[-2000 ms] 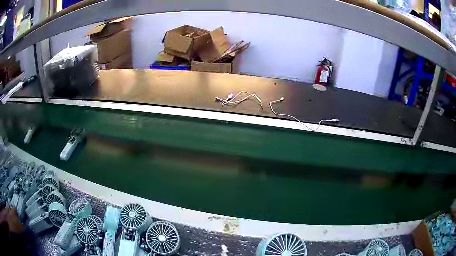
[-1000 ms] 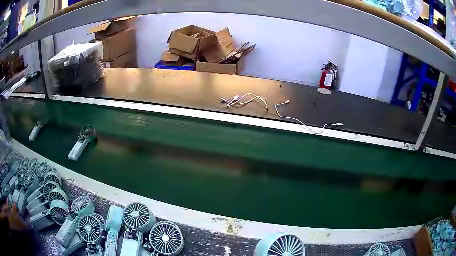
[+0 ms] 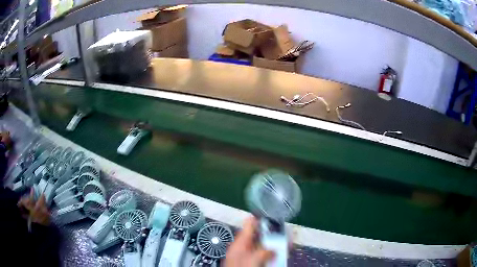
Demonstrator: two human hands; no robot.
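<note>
My left hand (image 3: 247,249) comes up from the bottom edge, near the middle. It grips a pale mint-green handheld fan (image 3: 274,197) from its left side. The fan is upright, with its round head over the green belt and its handle partly cut off by the bottom edge. The head is motion-blurred, and my fingers cover part of the neck and handle. My right hand is not in view.
More fans (image 3: 215,240) lie in rows on the silvery bench at left. Another person's hand (image 3: 35,208) is at the far left. Two fans, one here (image 3: 132,141), lie on the green conveyor belt (image 3: 209,177). A carton edge (image 3: 465,256) shows at bottom right.
My left hand has come into view with a fan raised in it. The lone fan at the bottom centre no longer shows there. The view has turned left, shifting the scene right.
</note>
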